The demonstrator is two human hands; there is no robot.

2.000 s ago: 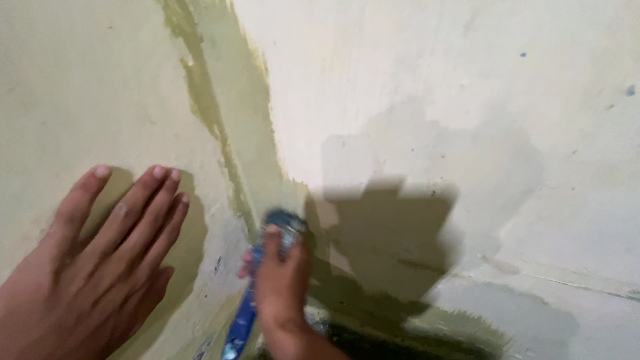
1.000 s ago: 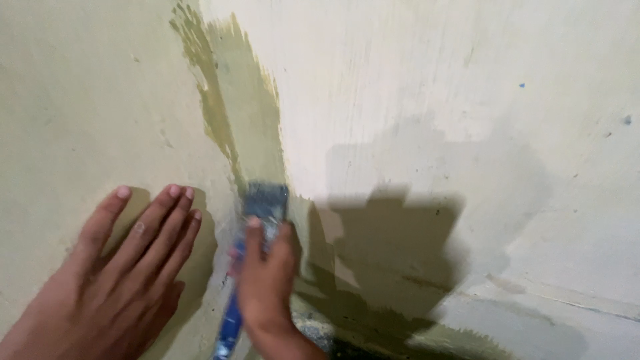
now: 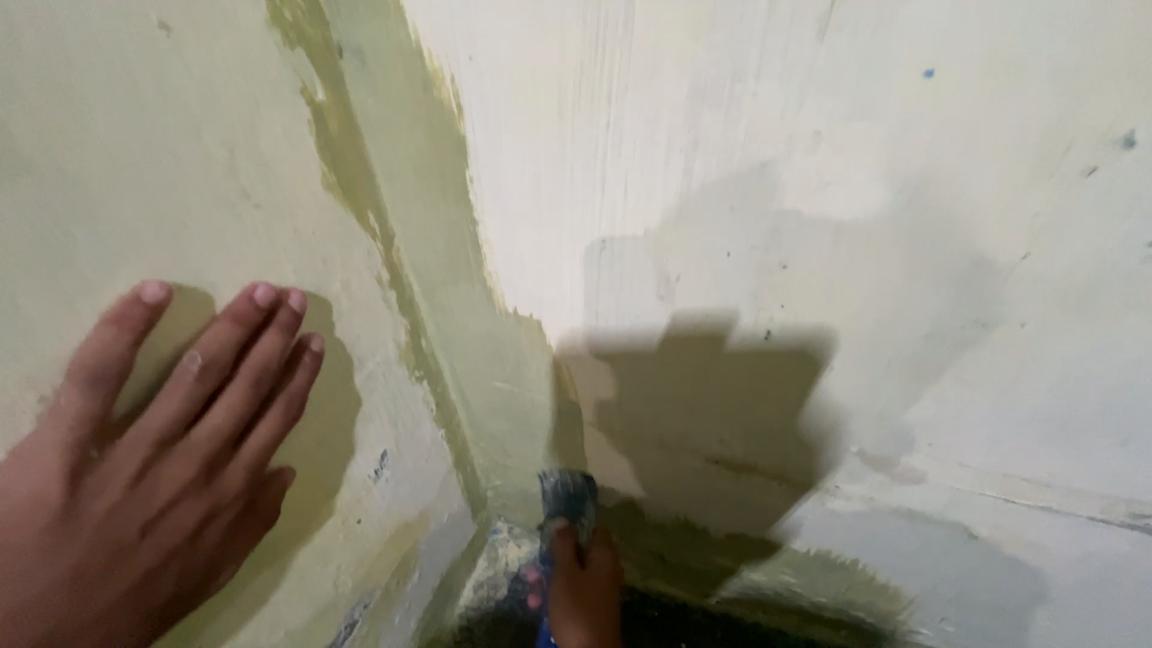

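My left hand (image 3: 180,450) rests with its fingers apart on the left wall (image 3: 162,162), holding nothing. At the lower middle, my right hand (image 3: 585,576) grips a paintbrush (image 3: 569,495) by its blue handle. The bristles point up and lie close to the green-painted band (image 3: 432,225) that runs down the wall corner; whether they touch the wall is hard to tell. Dark shadows of the hand and brush fall on the pale right wall (image 3: 720,108). The lower handle is cut off by the frame's bottom edge.
Green paint strokes (image 3: 810,576) run along the base of the right wall. A dark area (image 3: 702,625) lies below them. The right wall carries a crack (image 3: 1035,499) and small blue and dark specks. A rough, patchy spot (image 3: 499,558) is at the foot of the corner.
My right hand has moved down with the paintbrush toward the foot of the corner. My left hand stays on the left wall.
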